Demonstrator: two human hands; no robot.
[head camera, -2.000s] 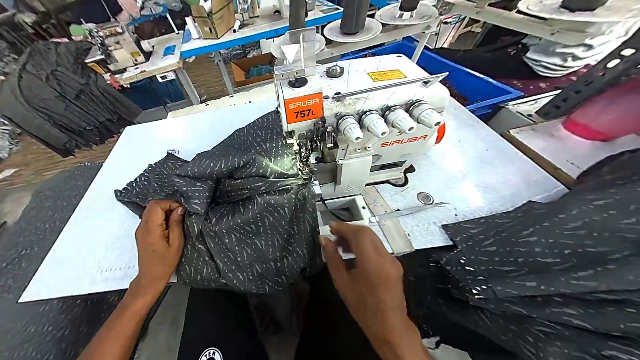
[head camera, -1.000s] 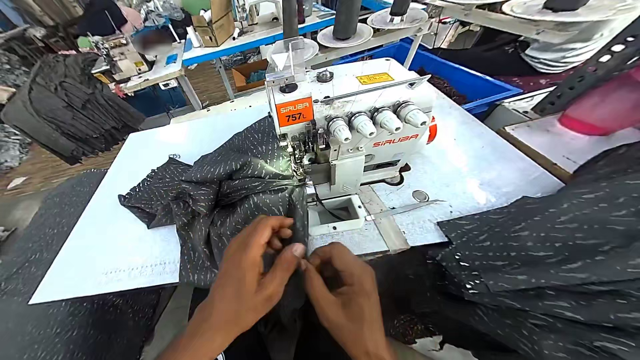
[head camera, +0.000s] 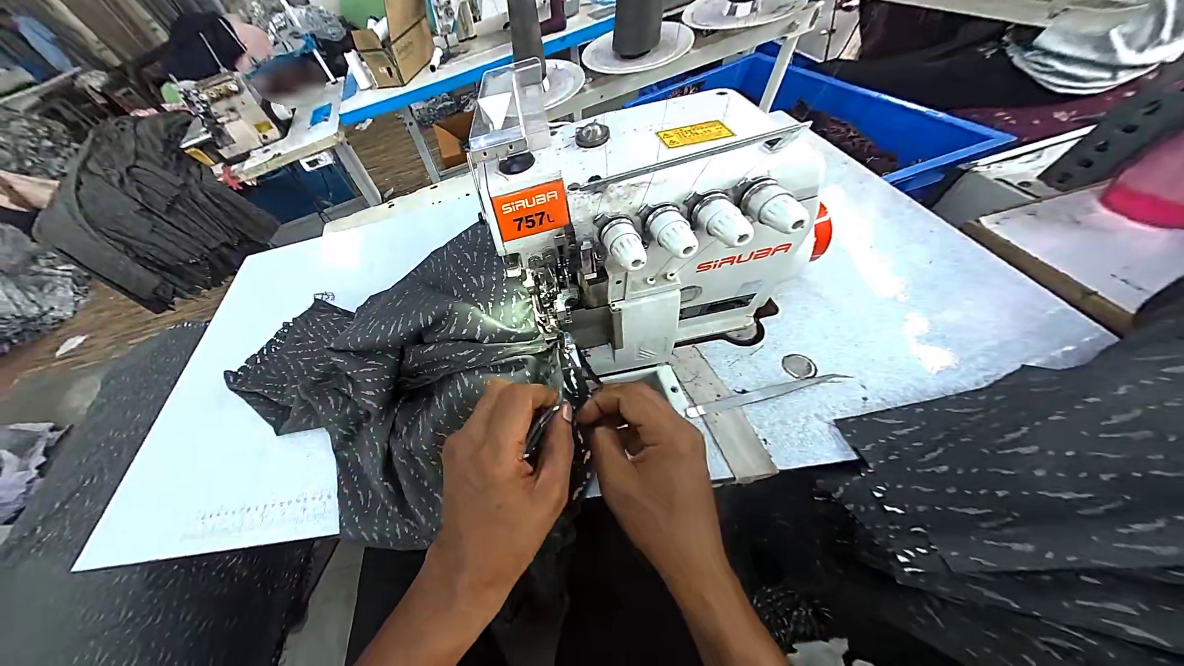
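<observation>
Dark grey fabric with light flecks (head camera: 407, 370) lies bunched on the white table, its edge running under the presser foot of the Siruba overlock machine (head camera: 647, 213), where a small lamp lights it. Just in front of the foot, my left hand (head camera: 509, 453) pinches the fabric edge between thumb and fingers. My right hand (head camera: 652, 453) touches that same edge from the right, fingertips close to the left hand's; they are bent and pinch the edge. The fabric's lower part hangs off the table's front edge.
Metal tweezers (head camera: 768, 396) lie on the white tabletop (head camera: 888, 277) right of the machine. More flecked fabric (head camera: 1027, 462) is heaped at the right. Behind stand a blue bin (head camera: 916, 120) and thread cones (head camera: 636, 28) on white discs. Dark garments (head camera: 139, 203) hang at the left.
My left hand came from the fabric's left side to its edge by the machine, and my right hand joined it. Since one second ago both hands have moved up closer to the presser foot.
</observation>
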